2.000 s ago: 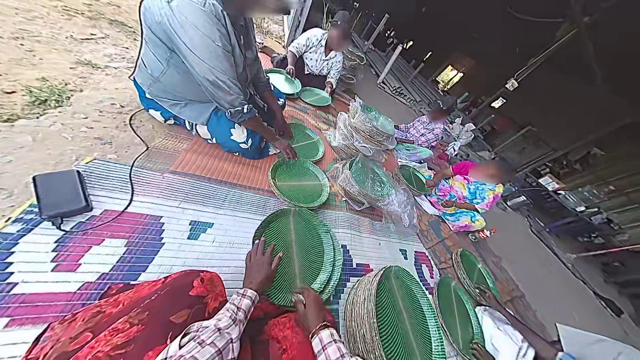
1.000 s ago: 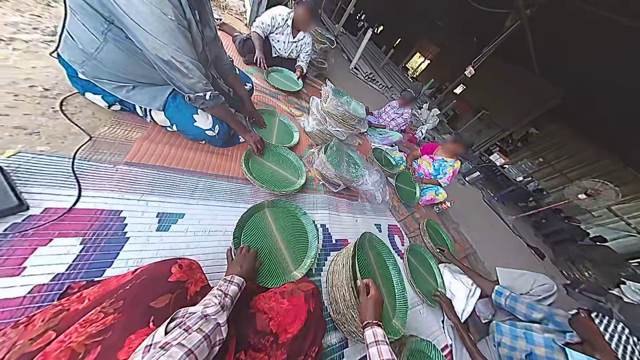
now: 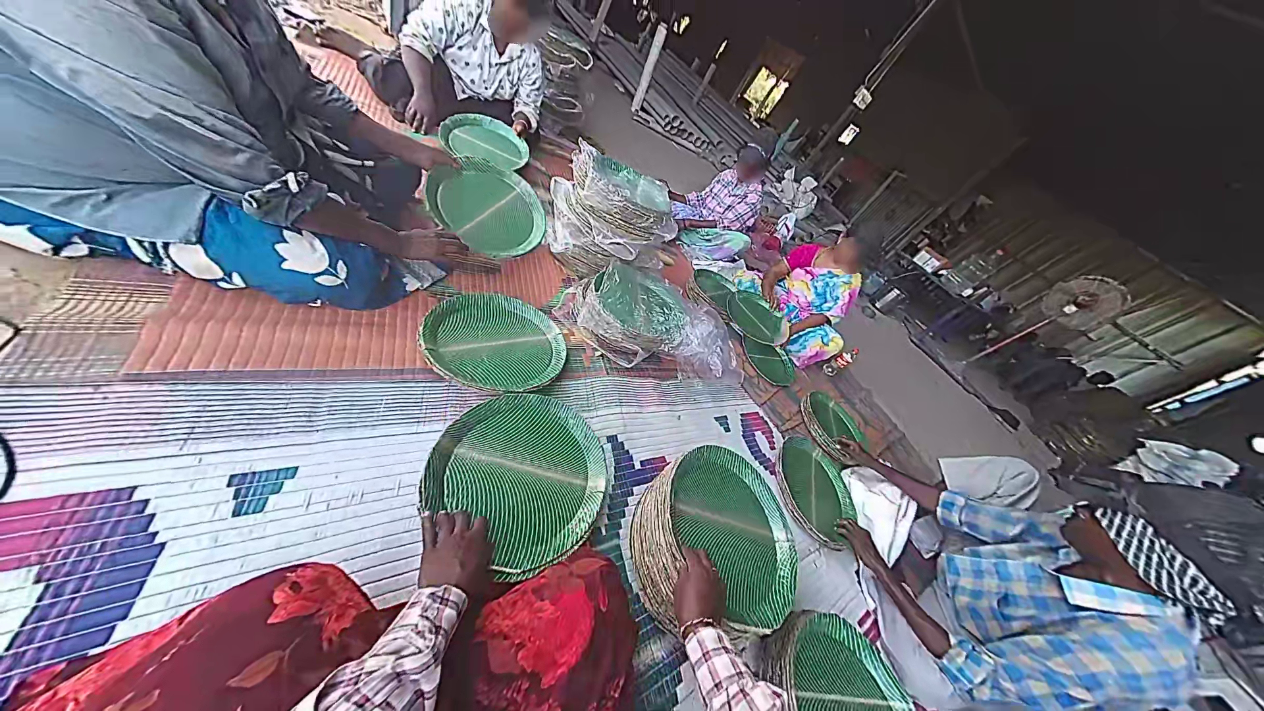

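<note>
A round green leaf-patterned plate [image 3: 518,474] lies before me, tilted by my knee, with at least one more rim under it. My left hand [image 3: 456,553] rests on its lower left edge, fingers over the rim; whether it grips is not clear. To the right stands a tall stack of like plates [image 3: 736,533] with woven-looking, tan rims. My right hand [image 3: 699,591] touches the near left edge of its top plate; its fingertips are partly hidden. Another green stack [image 3: 839,667] sits just below and right of that one.
Beyond my plate lies another green plate [image 3: 494,343] on the mat [image 3: 326,425]. Plastic-wrapped stacks [image 3: 632,306] stand behind. A co-worker at the upper left handles a plate [image 3: 486,209]; a person at the right touches further plates [image 3: 815,489]. More people sit farther back.
My right hand has moved from the plate in front of me to the stack at the right. My left hand remains at the plate's edge. The co-worker at the upper left has lifted a plate.
</note>
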